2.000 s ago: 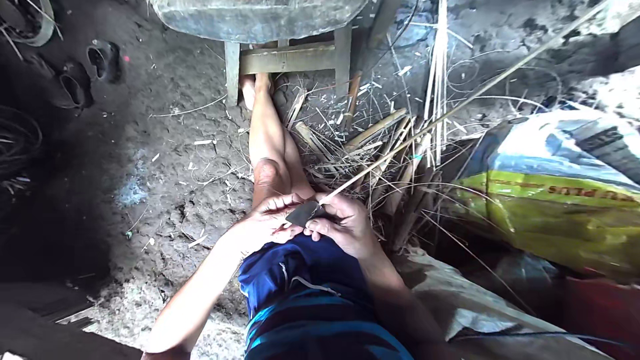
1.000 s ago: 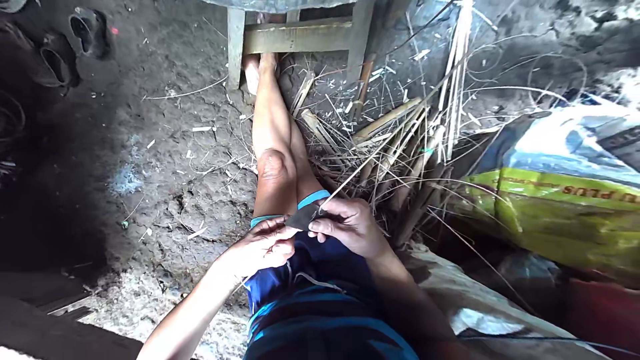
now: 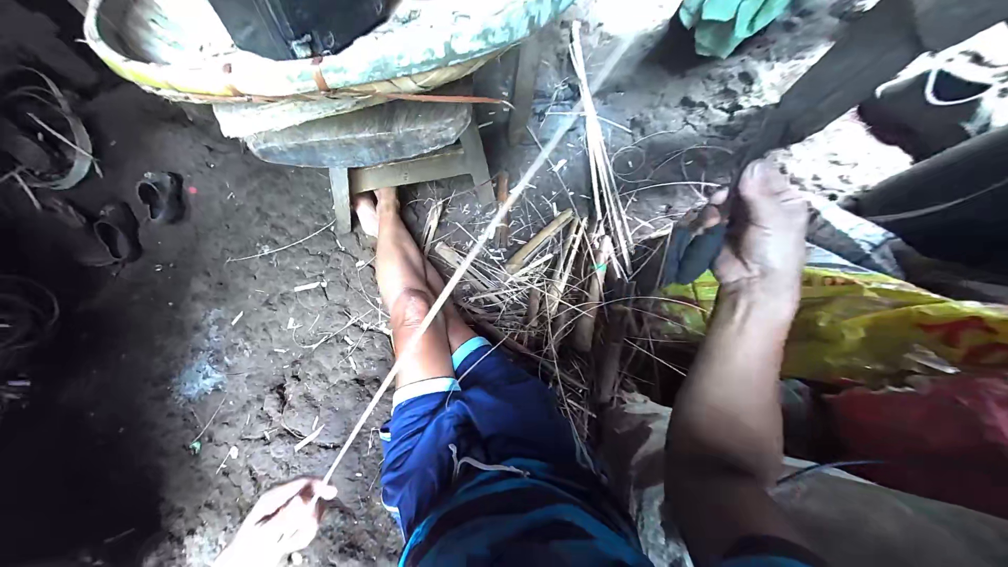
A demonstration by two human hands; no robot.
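Observation:
A long pale strip [image 3: 441, 301], seemingly split bamboo or cane, runs diagonally over my legs from the lower left to the upper right. My left hand [image 3: 287, 512] pinches its near end at the lower left. My right hand [image 3: 756, 216] is raised at the right, closed around the handle of a dark long-bladed knife [image 3: 827, 79], whose blade points up and right. A dark cloth or wrap [image 3: 694, 253] hangs by my right fingers. Loose strips [image 3: 602, 157] and split pieces lie on the ground beyond my knees.
A woven basket tray [image 3: 409, 67] rests on a wooden stool [image 3: 409, 169] above my feet. Dark clogs [image 3: 161, 197] lie on the dirt floor at the left. A yellow sack [image 3: 866, 315] and a red one [image 3: 921, 433] are at my right.
My hands have moved apart from my lap: the left down and left with the strip's end, the right up and right. The view has tilted up, showing the basket tray.

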